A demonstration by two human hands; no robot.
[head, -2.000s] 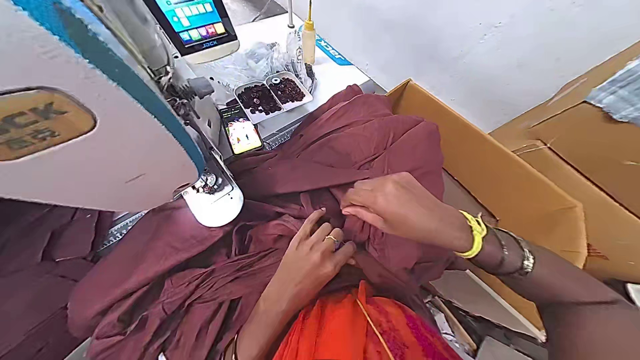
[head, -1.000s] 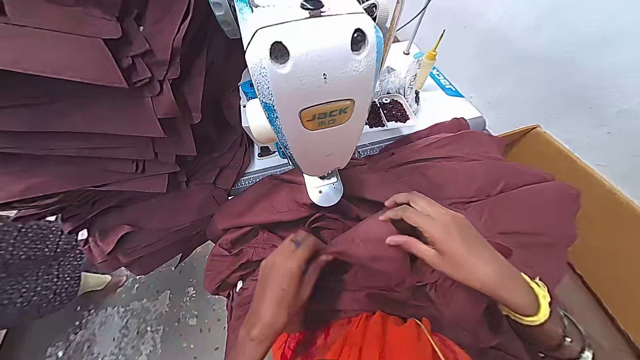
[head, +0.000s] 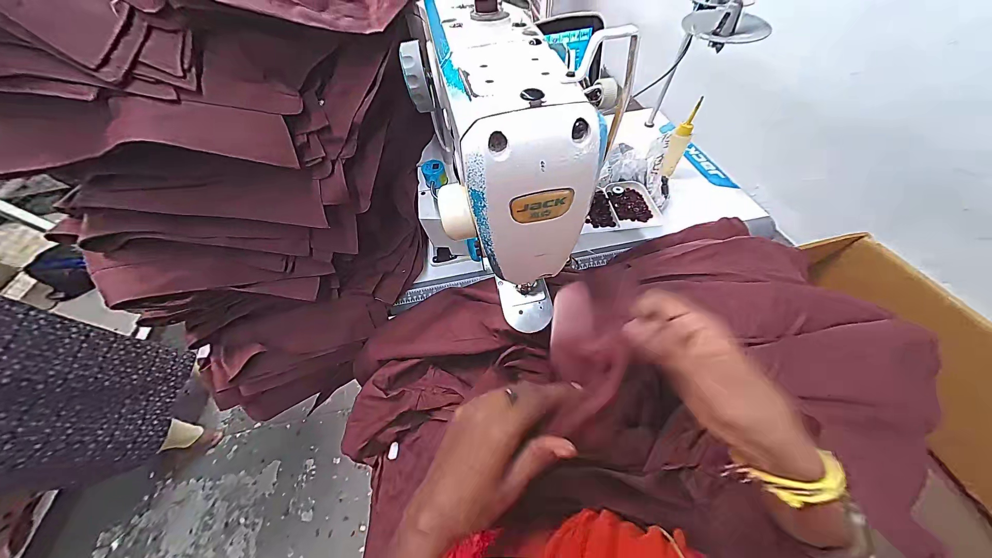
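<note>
Maroon fabric [head: 837, 349] lies in folds under and in front of the white Jack sewing machine head [head: 535, 155]. My left hand [head: 496, 442] is at the lower middle, its fingers on a raised fold of the cloth. To its right, my right hand [head: 690, 341], blurred by motion and with a yellow band at the wrist, pinches the upper part of that fold. Both hands are just in front of the machine's rounded white foot cover [head: 527, 308]. The fingertips are partly hidden by blur and cloth.
Stacked maroon cloth pieces [head: 201, 194] hang at the left. A tray of dark buttons [head: 632, 203] and a yellow-tipped bottle [head: 678, 147] are behind the machine head. A cardboard box [head: 907, 287] stands at the right. Another person's foot [head: 190, 436] and patterned garment show at lower left.
My hands have lifted a fold of the cloth that lay lower a second ago. The view has swung left since two seconds ago, showing the stacked pieces.
</note>
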